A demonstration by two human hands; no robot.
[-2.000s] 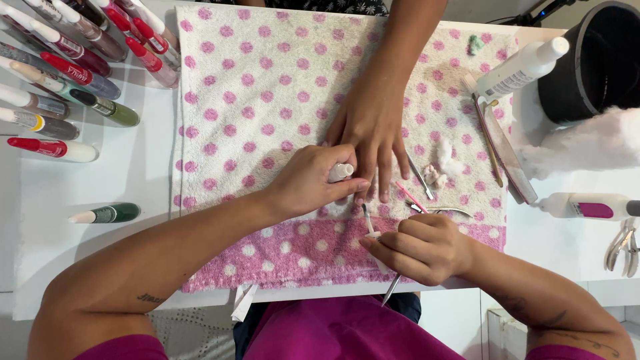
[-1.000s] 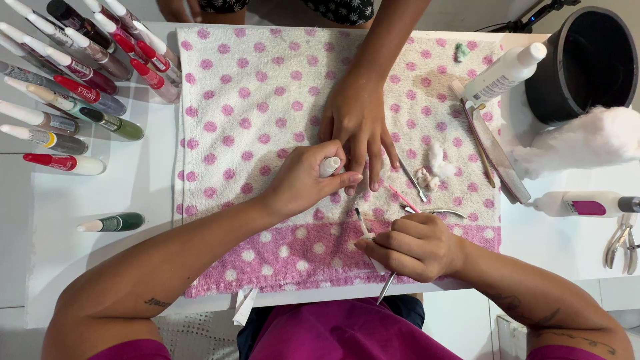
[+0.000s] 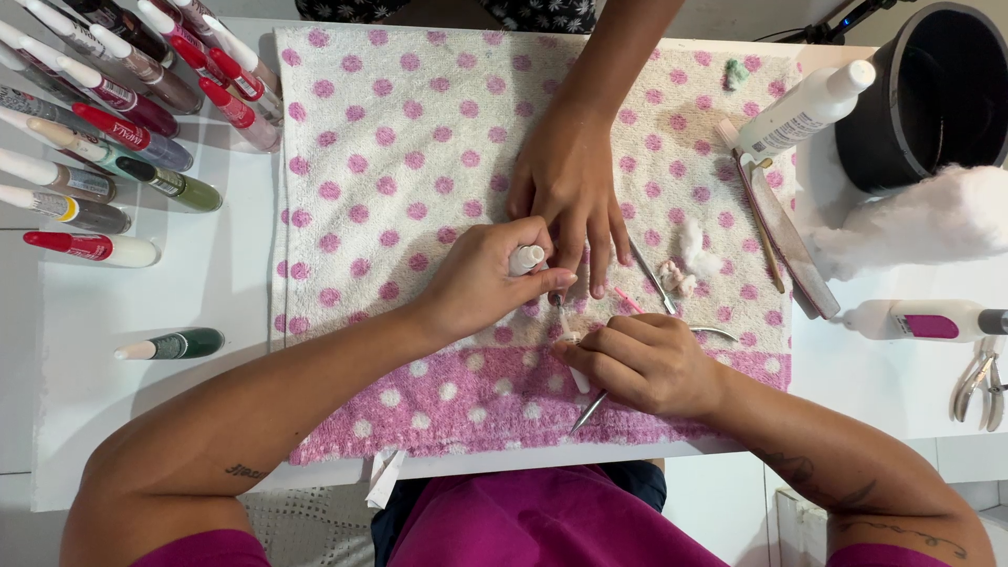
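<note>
My left hand (image 3: 484,272) holds a small white bottle (image 3: 526,260) in its curled fingers, beside the other person's hand (image 3: 579,189), which lies palm down on the polka-dot towel (image 3: 409,157). My right hand (image 3: 657,366) grips a white-handled nail polish brush (image 3: 580,380), its tip at one of that person's fingernails. A metal manicure tool (image 3: 589,413) also pokes out under my right hand. Just beyond my right hand lie a metal cuticle pusher (image 3: 652,276), a pink stick (image 3: 628,298) and used cotton bits (image 3: 693,252). Part of a curved metal tool (image 3: 715,332) shows beside my right wrist.
Several nail polish bottles (image 3: 134,118) crowd the left; a dark green one (image 3: 179,344) lies apart. At right are a white bottle (image 3: 803,110), nail files (image 3: 787,236), a wooden stick (image 3: 768,248), a black bucket (image 3: 917,102), cotton (image 3: 921,220), a second bottle (image 3: 933,320) and nippers (image 3: 976,386).
The brush tip has moved up to the other person's fingertip from a little below it one second ago. My left hand keeps its hold on the small bottle.
</note>
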